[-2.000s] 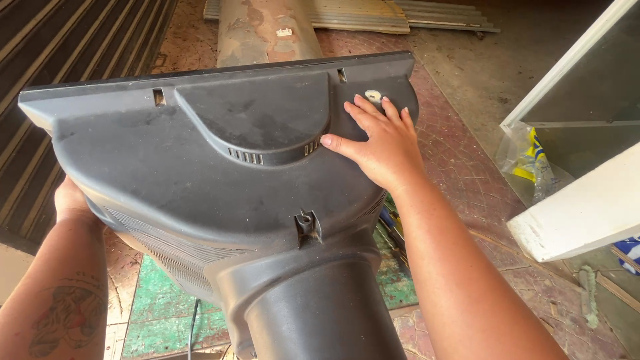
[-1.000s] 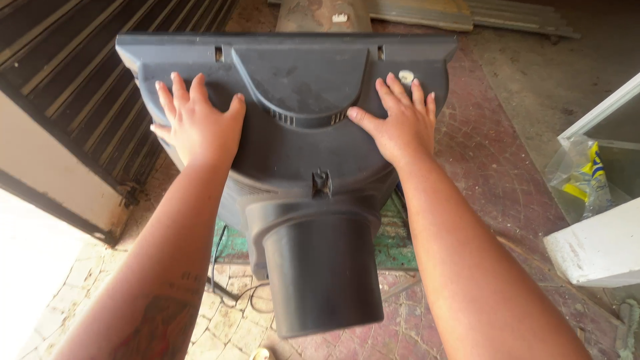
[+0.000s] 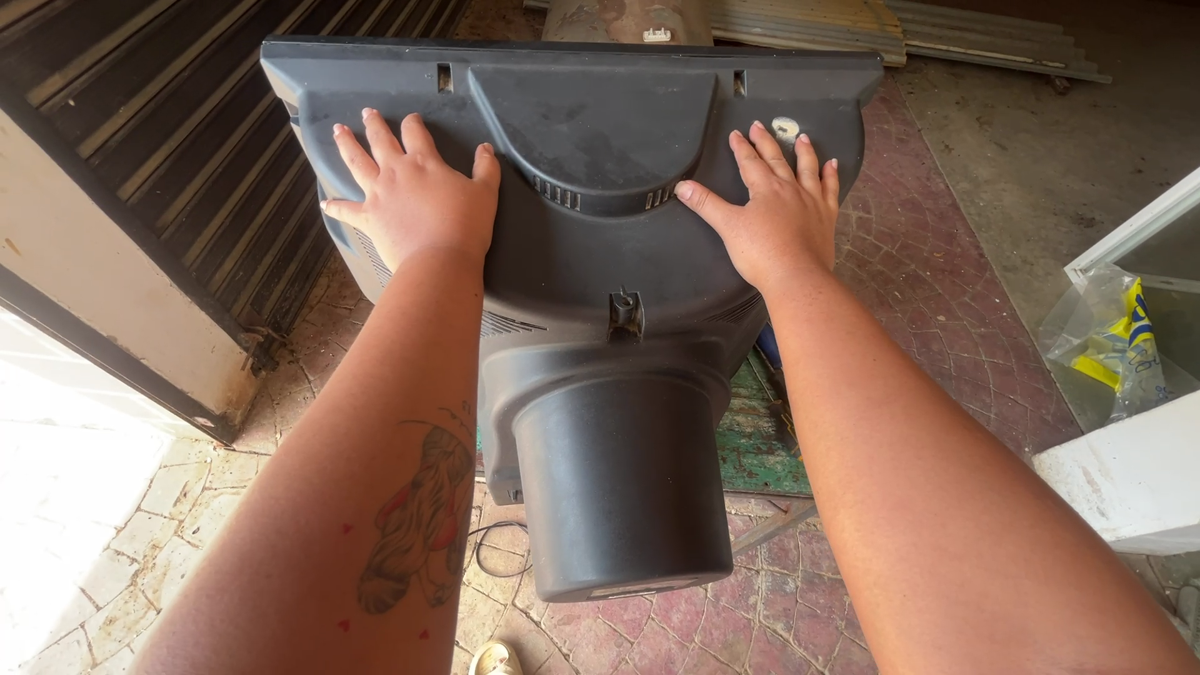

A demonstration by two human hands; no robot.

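Observation:
The black plastic rear housing of a CRT television (image 3: 600, 253) fills the middle of the view, with its deep rounded neck towards me. My left hand (image 3: 422, 192) lies spread on the housing's left part, fingers apart. On the right part rests my right hand (image 3: 783, 206), also spread, its thumb beside the vent slots and its fingertips just below a pale round spot (image 3: 785, 128). Neither hand is closed around anything. Under the housing a worn green wooden surface (image 3: 764, 431) shows; most of it is hidden.
A dark slatted shutter (image 3: 187, 122) stands at the left. Corrugated sheets (image 3: 984, 42) lie on the floor at the back. At right are a clear plastic bag (image 3: 1116, 347) with yellow in it and a white frame (image 3: 1134, 469). A black cable (image 3: 502, 548) hangs below the housing.
My left hand has moved from the housing's left side edge onto its upper surface. The housing now sits straighter in view. My right hand remains on its right part.

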